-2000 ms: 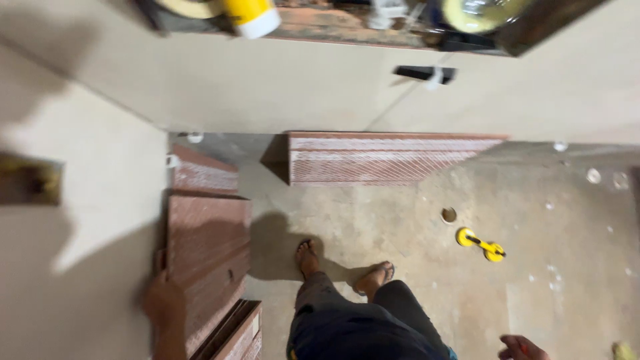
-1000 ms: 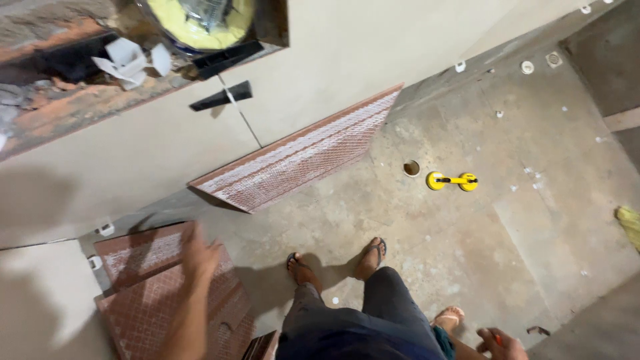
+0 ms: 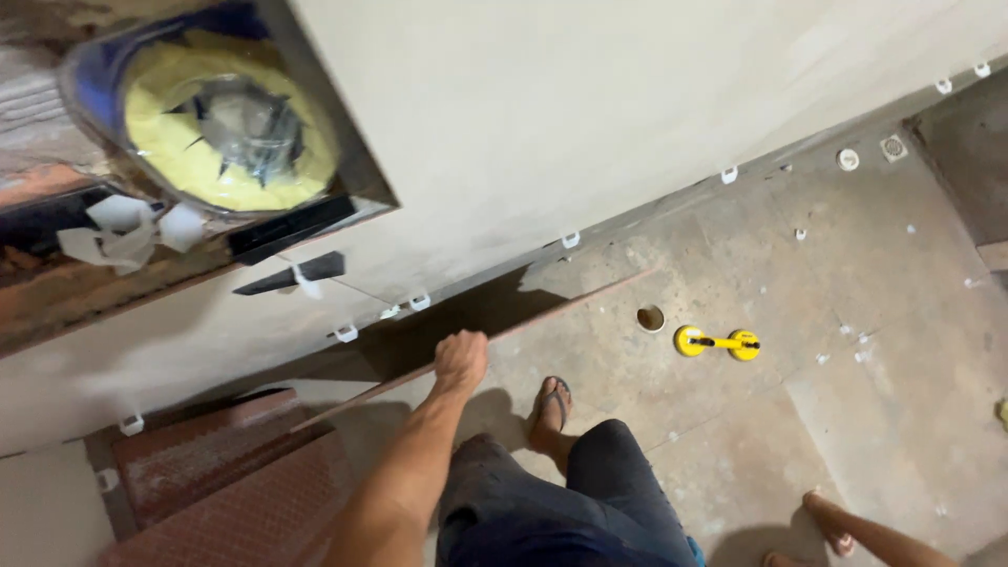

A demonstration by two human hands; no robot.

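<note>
My left hand (image 3: 462,361) is closed over the upper edge of a large reddish-brown tile (image 3: 563,309), which stands edge-on and runs diagonally across the floor, apart from the wall at its right part. Its faces are barely visible. More reddish tiles (image 3: 236,504) with a ribbed, whitish-smeared back lie or lean at the lower left, near my forearm. A yellow double suction cup lifter (image 3: 717,343) lies on the floor to the right of the tile, beside a round hole (image 3: 650,318). My right hand is out of view.
A wall opening (image 3: 291,236) holds a plastic-wrapped yellow and blue round item (image 3: 232,126) and white scraps. White tile levelling clips (image 3: 571,239) line the wall base. Another person's foot (image 3: 833,526) shows at lower right. A floor drain (image 3: 894,148) is at upper right.
My left hand has moved from the tiles at the left to the large tile, now gripped by its edge and tipped away from the wall. A hand earlier visible at lower right has left view.
</note>
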